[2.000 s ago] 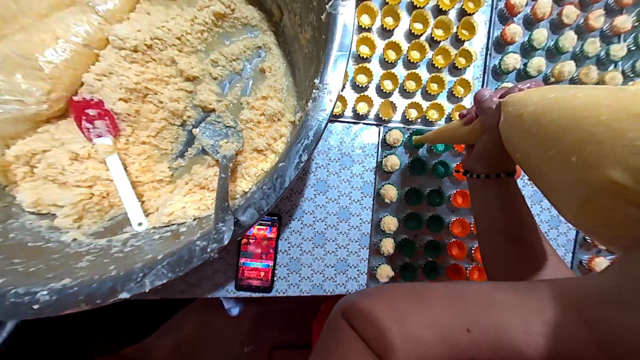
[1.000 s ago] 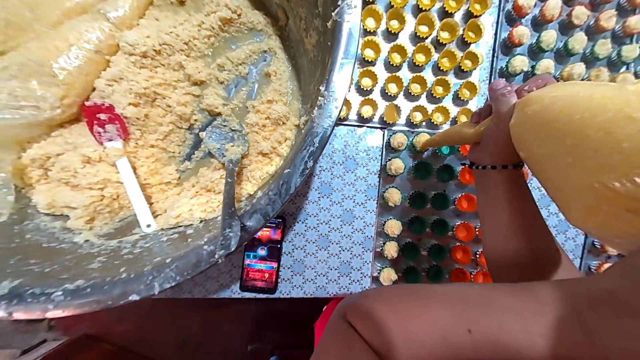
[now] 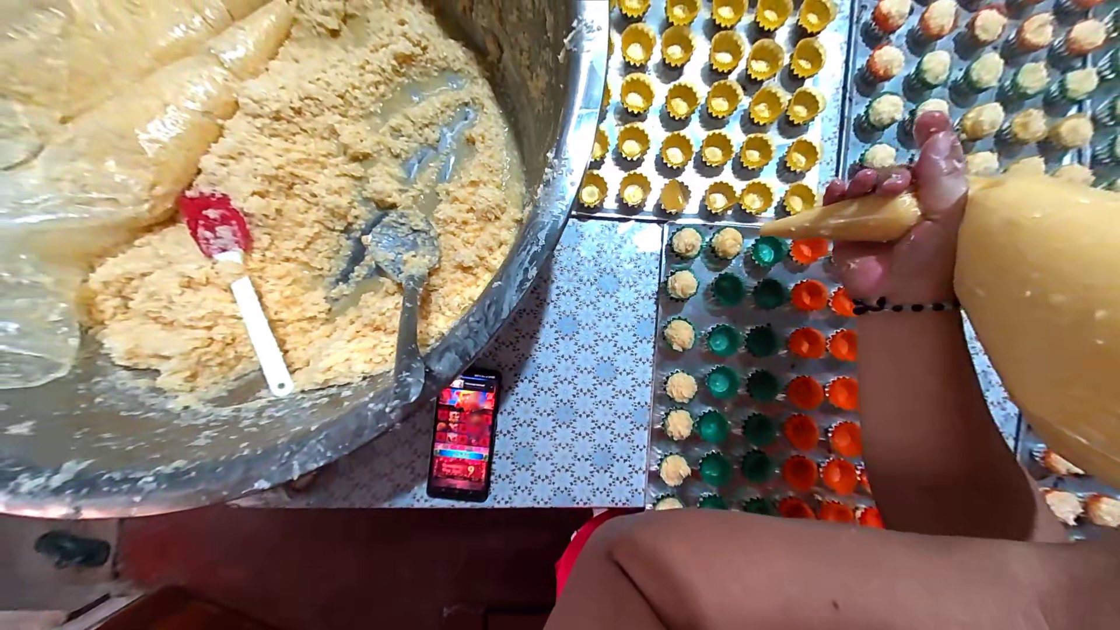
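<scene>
My right hand (image 3: 910,206), with a black beaded bracelet at the wrist, is palm up around the tapered end of a plastic piping bag (image 3: 1041,315) full of pale yellow mixture. Its tip points left, just above a green fluted cup (image 3: 768,251) in the top row of the lower metal tray (image 3: 658,350). This tray holds green and orange cups. Pale dollops fill its left column and the second cup (image 3: 726,243) of the top row. A bent arm crosses the bottom of the view; my left hand is not in view.
Left stands a large metal basin (image 3: 569,149) of crumbly yellow mixture, with filled plastic bags (image 3: 131,166), a red-and-white spatula (image 3: 254,324) and a metal spoon (image 3: 408,324). A phone (image 3: 464,437) lies beside it. Yellow cups (image 3: 726,52) stand in a tray behind; filled cups (image 3: 984,70) fill another at right.
The bag's tip has moved right along the top row, from the second cup to above the third. A dollop now shows in the second cup, where the tip was two seconds ago.
</scene>
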